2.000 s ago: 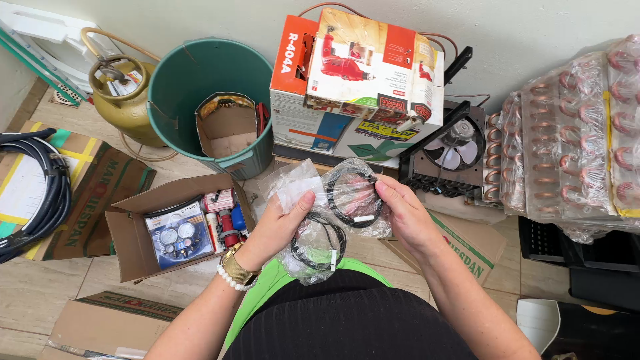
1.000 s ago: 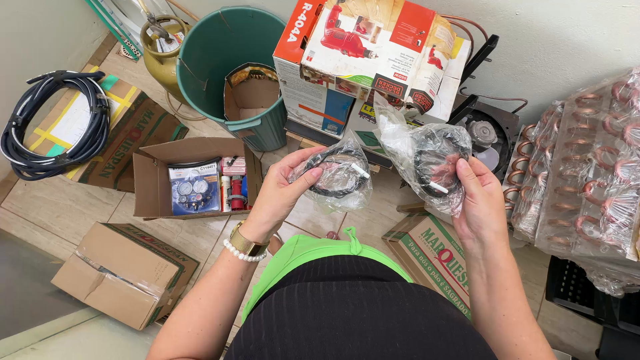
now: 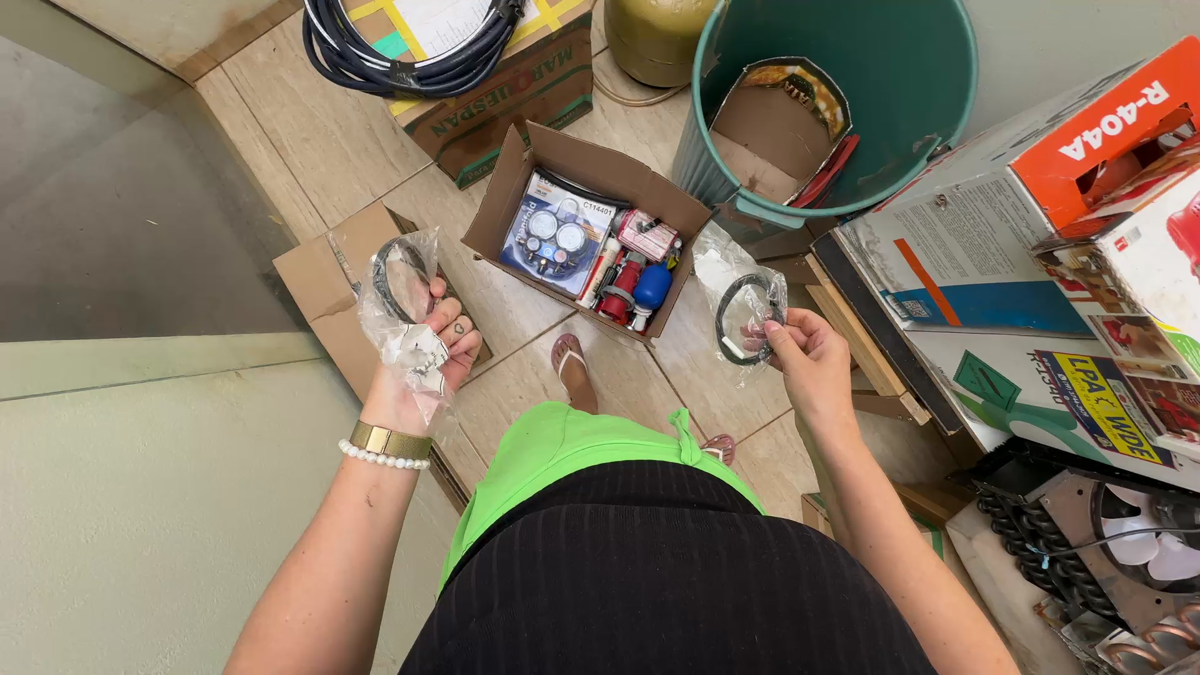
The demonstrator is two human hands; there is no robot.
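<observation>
My left hand [image 3: 450,342] holds a clear plastic bag with a coiled black cable [image 3: 401,281] inside, above a closed cardboard box. In my right hand [image 3: 806,356], between thumb and fingers, is another clear bag with a coiled black cable [image 3: 750,319] that has a white tag. Between and beyond my hands an open cardboard box [image 3: 677,192] stands on the floor. It holds a packaged manifold gauge set [image 3: 560,232], a red bottle or tool [image 3: 621,289], a blue rounded thing [image 3: 652,285] and other small items.
A green plastic bin [image 3: 844,202] with cardboard inside stands behind the open box. A taped carton [image 3: 506,112] bears a coiled dark hose [image 3: 403,75]. Stacked boxes [image 3: 994,281] and a fan unit [image 3: 1106,534] are at right. A wall [image 3: 169,487] lies at left.
My hands have moved apart, each with a bagged cable; two seconds ago both bags were close together between them. The view has turned and shifted toward the left.
</observation>
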